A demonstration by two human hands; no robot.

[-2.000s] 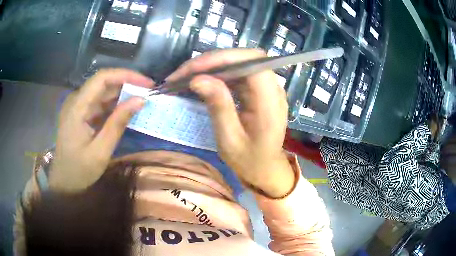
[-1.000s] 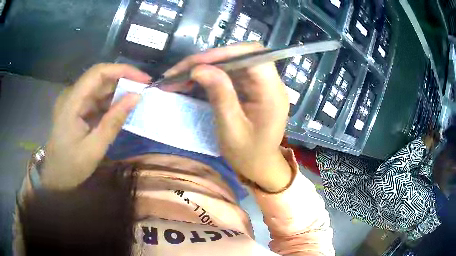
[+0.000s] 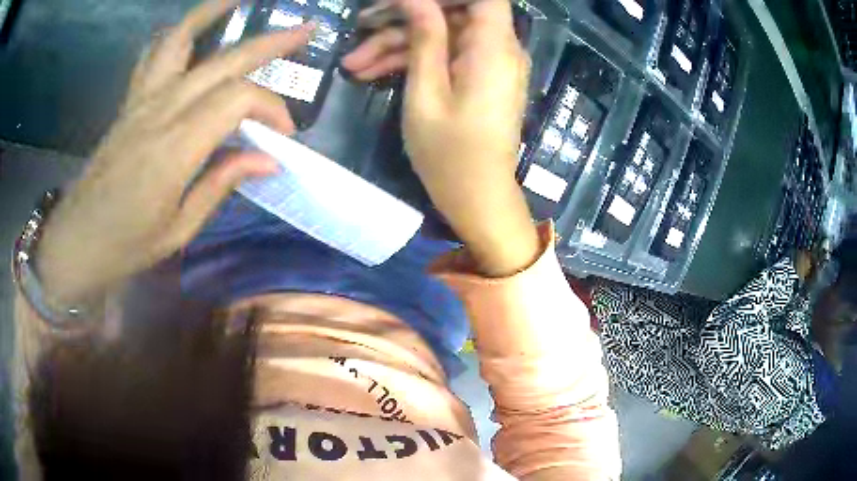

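My left hand holds the white label sheet between thumb and a finger at its left end; its other fingers reach over a black phone housing at the upper left. The sheet slopes down to the right, its far end free. My right hand is raised at the top centre over the tray. The tweezers show only as a blurred dark piece at its fingers; their tips are hidden or too blurred to tell. The housing has a white barcode label and small bright patches.
The clear tray runs across the top and right, with black housings in its pockets. It lies on a dark green bench. A person in a black-and-white patterned top is at the right. Grey floor shows below.
My right hand has moved up and away from the sheet, over the tray. My left hand has risen with fingers spread over a housing. The sheet now tilts down to the right, its right end uncovered.
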